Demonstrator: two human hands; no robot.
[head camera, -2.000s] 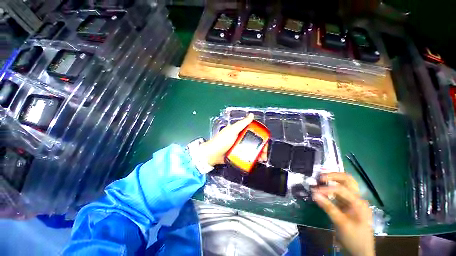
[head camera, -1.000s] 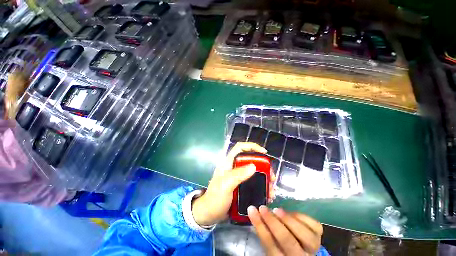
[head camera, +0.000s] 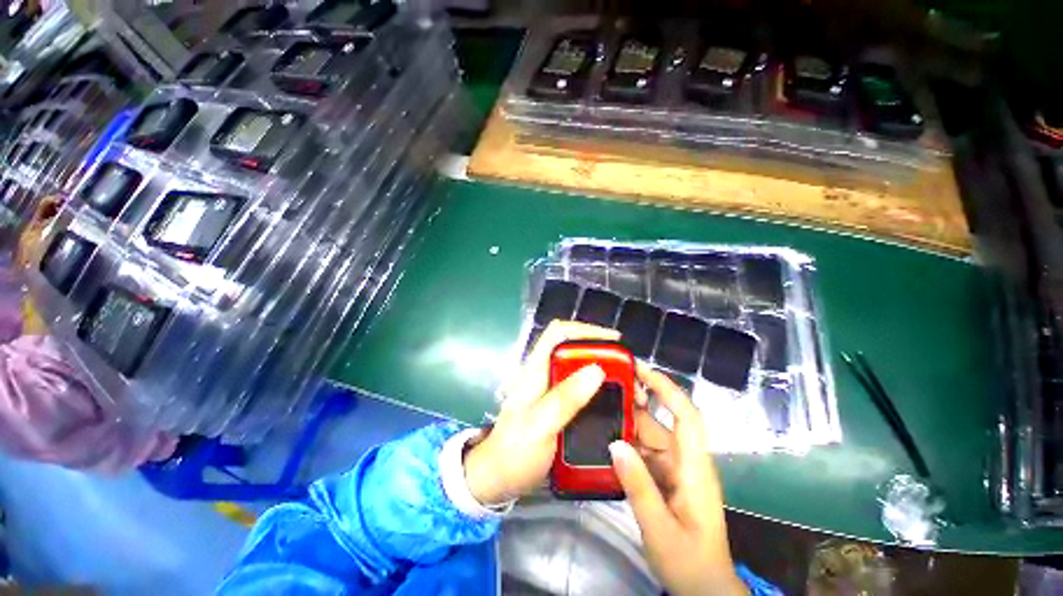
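A red device shell (head camera: 592, 482) with a dark display window (head camera: 597, 431) on its face is held upright between my hands, in front of the lens tray's near edge. My left hand (head camera: 520, 442) grips it from the left, thumb on the top of the window. My right hand (head camera: 676, 483) holds its right side, thumb at the window's lower right edge. The clear lens tray (head camera: 825, 390) lies on the green bench with rows of dark rectangles, partly hidden by my hands.
Dark tweezers (head camera: 886, 413) lie right of the lens tray, near a crumpled clear film clump (head camera: 909, 510). Stacked blister trays (head camera: 338, 250) stand at left; more sit on a wooden board (head camera: 699, 196) at the back and at right. A person's pink sleeve (head camera: 70, 402) is at far left.
The shell showed a pale display two seconds ago; a dark window now covers it. My right hand came from the tray's right side to the window's lower edge, then up along the shell's right side.
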